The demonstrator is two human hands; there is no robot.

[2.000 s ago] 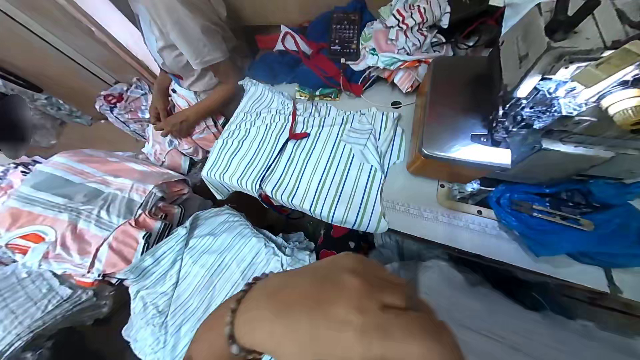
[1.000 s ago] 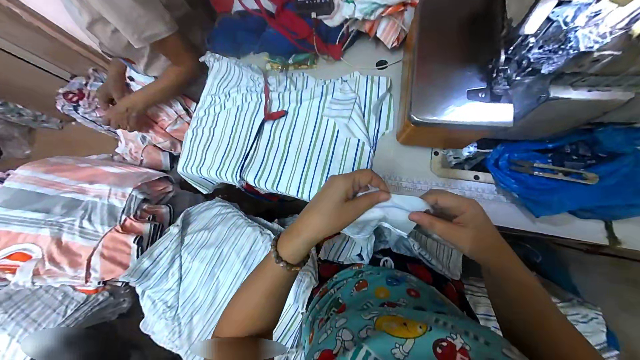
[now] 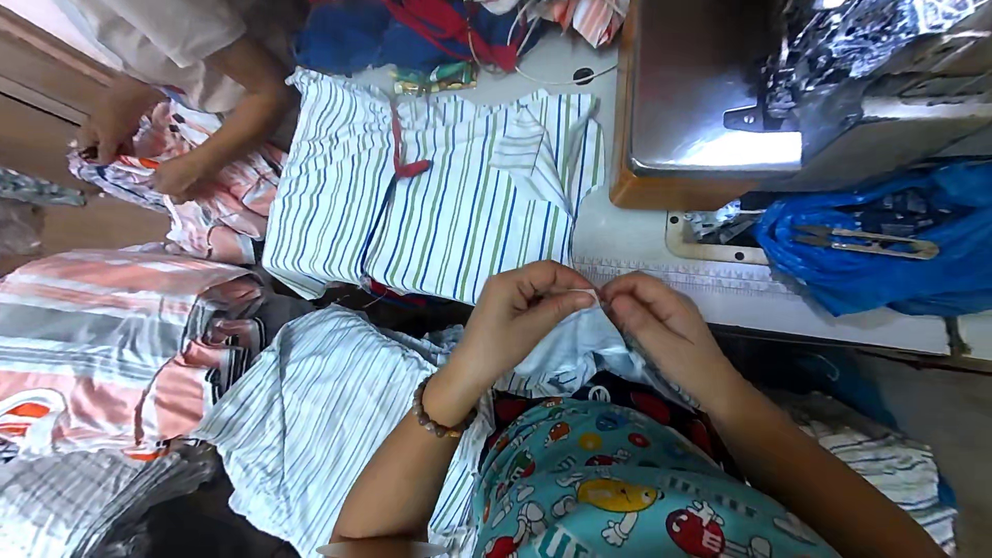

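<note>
My left hand (image 3: 531,310), with a beaded bracelet at the wrist, pinches the edge of a pale striped cloth garment (image 3: 570,349) between thumb and forefinger. Close against it, my right hand (image 3: 659,325) pinches the same cloth, with the fingertips of both nearly touching. The garment hangs below the hands over my lap; its lower part is partly hidden by the hands. Beyond them, a stack of striped cloth garments (image 3: 457,201) with a red tie lies on the white table.
At the right are a sewing machine (image 3: 697,93) and thread snips (image 3: 868,240) on a blue plastic bag (image 3: 821,283). Folded peach-and-grey striped cloth (image 3: 101,341) lies left. A co-worker's hands (image 3: 178,174) hold printed cloth. A measuring tape (image 3: 682,277) runs along the table edge.
Two seconds ago one hand was large and blurred in front. One second ago both hands held bunched white cloth; now they are closer together, pinching its edge.
</note>
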